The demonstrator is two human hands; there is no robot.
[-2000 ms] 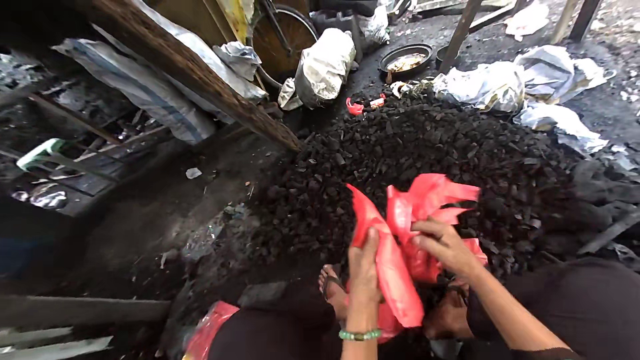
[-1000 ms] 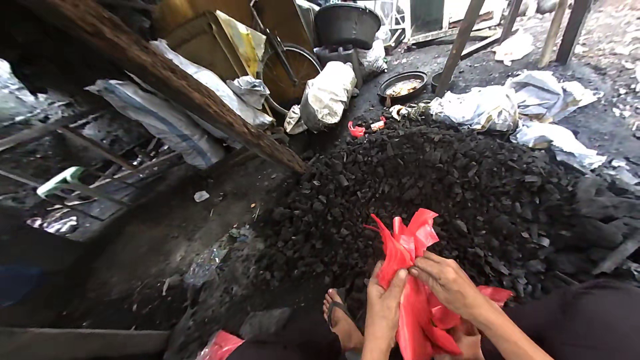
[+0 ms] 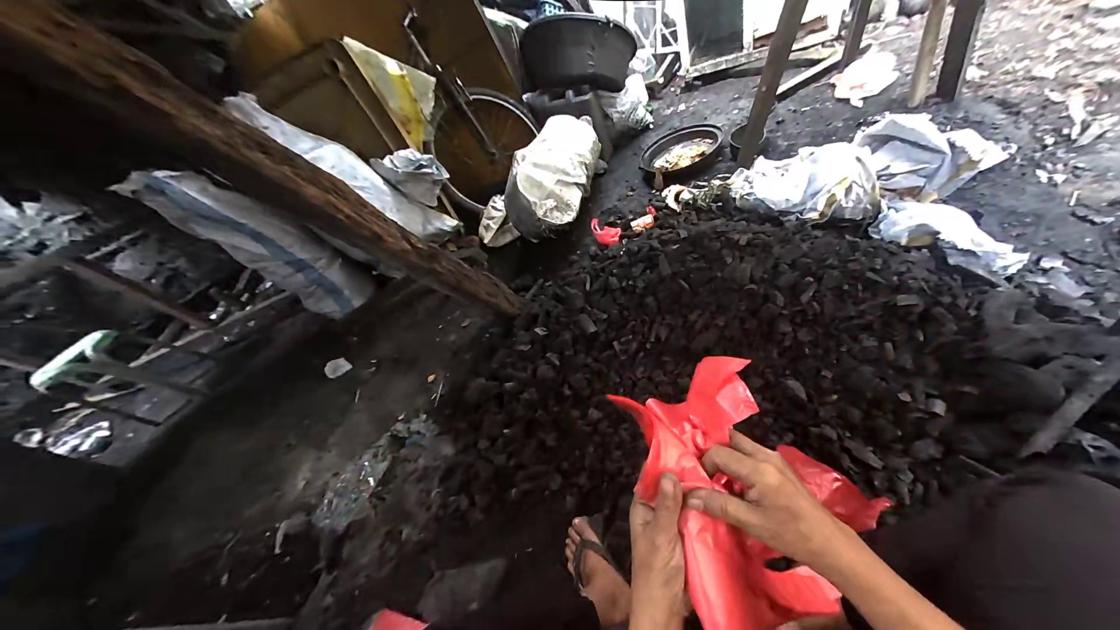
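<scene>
A thin red plastic bag is gathered between my two hands, low and right of centre. My left hand pinches its folds from the left side, thumb on top. My right hand grips the same bag from the right, fingertips close to my left thumb. Loose ends of the bag stick up above the hands and spread to the right. Beyond and beneath lies a broad heap of black charcoal pieces. What is inside the bag, if anything, is hidden.
My sandalled foot is beside the heap. A slanting wooden beam crosses at left. Behind the heap are a stuffed white sack, a round pan, a black tub, a bicycle wheel and crumpled white sacks.
The red bag was spread wider between my hands two seconds ago; my hands have since come together on its gathered folds.
</scene>
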